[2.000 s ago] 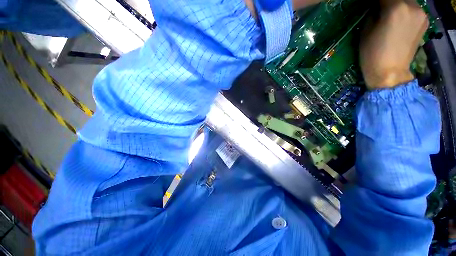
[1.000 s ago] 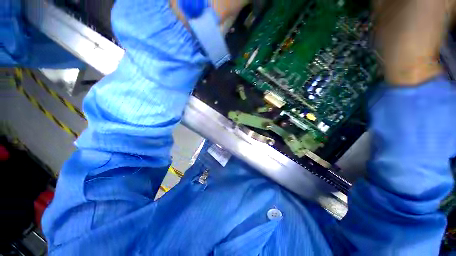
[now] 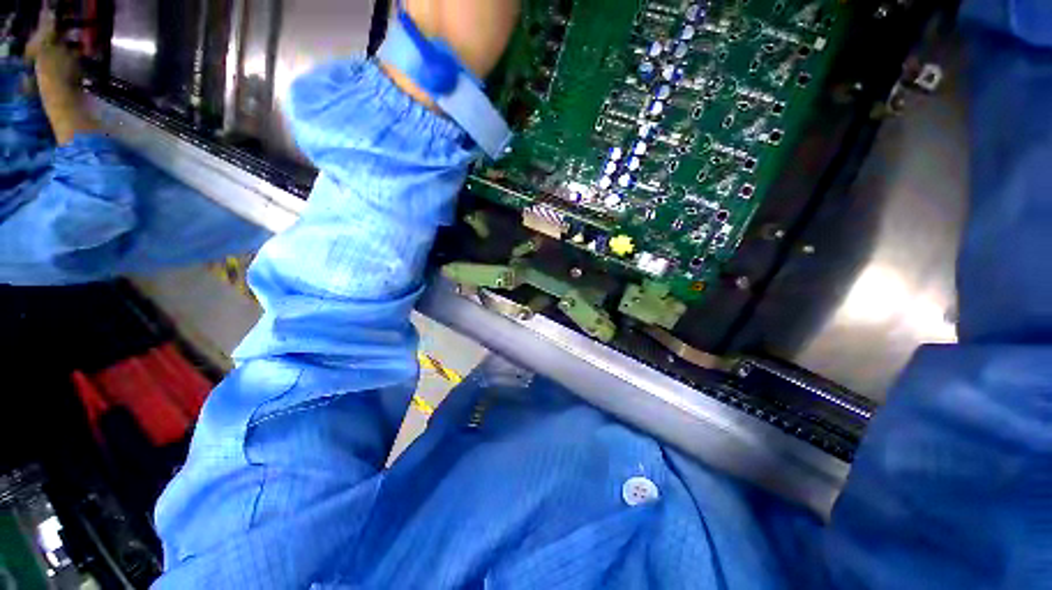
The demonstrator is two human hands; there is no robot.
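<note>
A green circuit board [image 3: 577, 115] with rows of small blue-white parts lies in a black carrier [image 3: 796, 236] at the upper middle. A small yellow component [image 3: 622, 246] stands near the board's lower edge. Pale green pallet clamps [image 3: 652, 305] lie on the carrier's near side. My left hand [image 3: 467, 32] is at the top edge, over the board's upper left side. Only its wrist end shows, with a blue wrist strap [image 3: 438, 72]; its fingers are out of the picture. My right hand is out of view; only the blue sleeve [image 3: 969, 461] shows at the right.
A silver conveyor rail [image 3: 646, 386] with a dark chain runs diagonally between my body and the carrier. Shiny metal plate [image 3: 900, 288] shows right of the carrier. Another person's hand [image 3: 58, 87] and blue sleeve are at the upper left. A red object [image 3: 144, 392] is at the lower left.
My left hand has moved left and upward in view. My right hand has left the picture, and more of the board and the metal plate shows. Another person's hand has appeared at the upper left.
</note>
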